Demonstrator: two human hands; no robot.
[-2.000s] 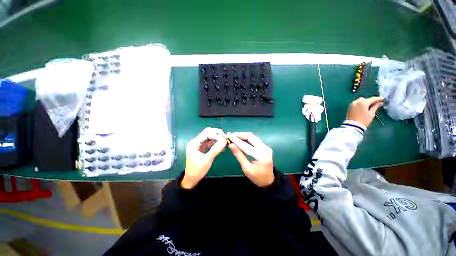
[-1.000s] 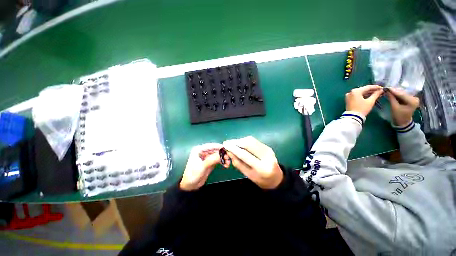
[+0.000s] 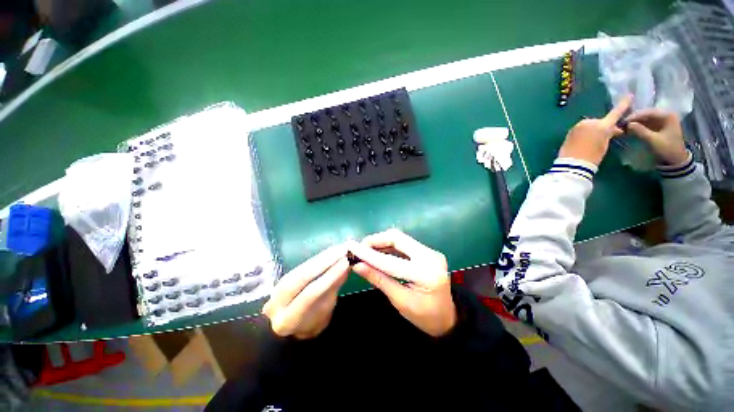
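A small dark unit [image 3: 352, 257] is held between the fingertips of both hands, low at the centre of the view; the fingers hide most of it. My left hand [image 3: 308, 294] grips it from the left, my right hand [image 3: 412, 282] from the right. A black foam tray [image 3: 366, 187] with rows of small black units lies on the green bench just beyond my hands. The clear blister tray [image 3: 261, 205] with rows of black units lies to the left, its middle covered by a white sheet [image 3: 201, 217].
A clear bag [image 3: 96, 197], black foam pads [image 3: 101, 278] and a blue box [image 3: 30, 228] lie far left. A black-handled tool with a white lumpy head [image 3: 501, 189], yellow-and-black parts [image 3: 566, 79] and a bag [image 3: 656, 76] lie right, beside a neighbour in grey [image 3: 636, 298].
The camera view has tilted, so the bench runs more slantwise. My fingertips have closed more around the small unit, and my left hand is turned differently. Both neighbour's hands are now together at right.
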